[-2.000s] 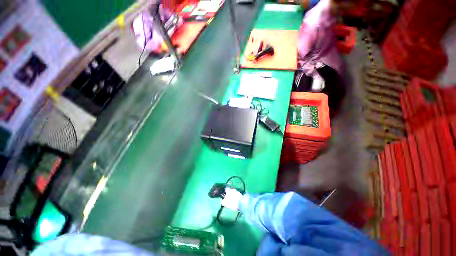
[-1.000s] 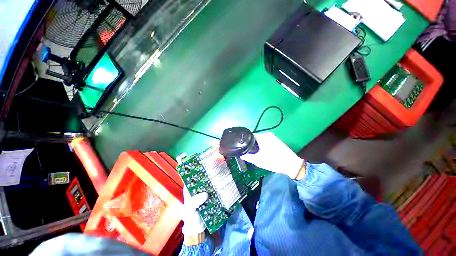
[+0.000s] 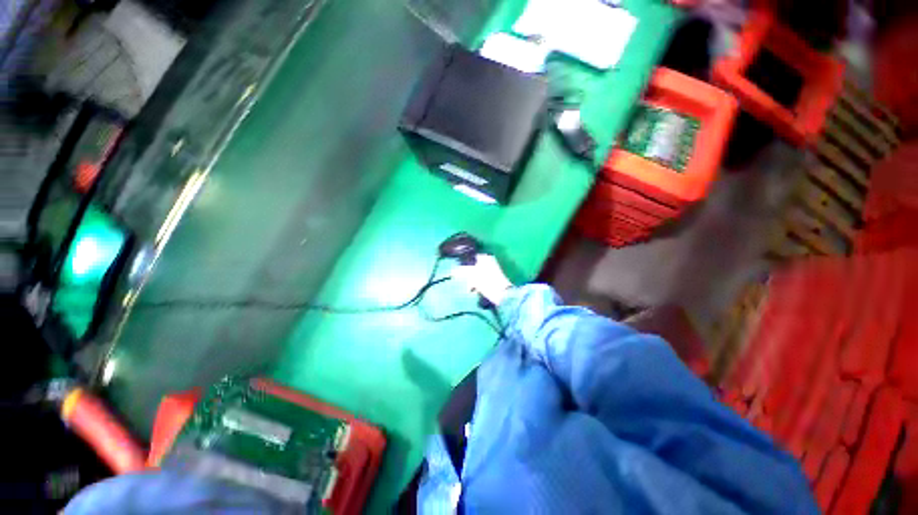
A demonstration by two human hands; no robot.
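Note:
My right hand (image 3: pixel 485 278), in a white glove, is shut on the black barcode scanner (image 3: pixel 461 246), held at or just above the green bench mat. The scanner's thin black cable loops on the mat and runs left across the conveyor. A green circuit board (image 3: pixel 264 435) lies over a red foam tray (image 3: pixel 360 465) at the lower left, blurred. My left hand is not seen; only a blue sleeve (image 3: pixel 171 495) shows at the bottom left edge, so whether the hand touches the board is hidden.
A black box, likely a label printer (image 3: pixel 473 116), stands on the mat, with papers (image 3: pixel 579 30) and a small adapter (image 3: pixel 574 131) beyond. Right of the bench is a red tray stack (image 3: pixel 644 191) holding a board. More red trays (image 3: pixel 835 372) and a wooden pallet (image 3: pixel 840 181) are at right.
The scanner has moved away from the board, out over the mat on the right. The board is now over the red tray at lower left. My left hand has gone out of sight.

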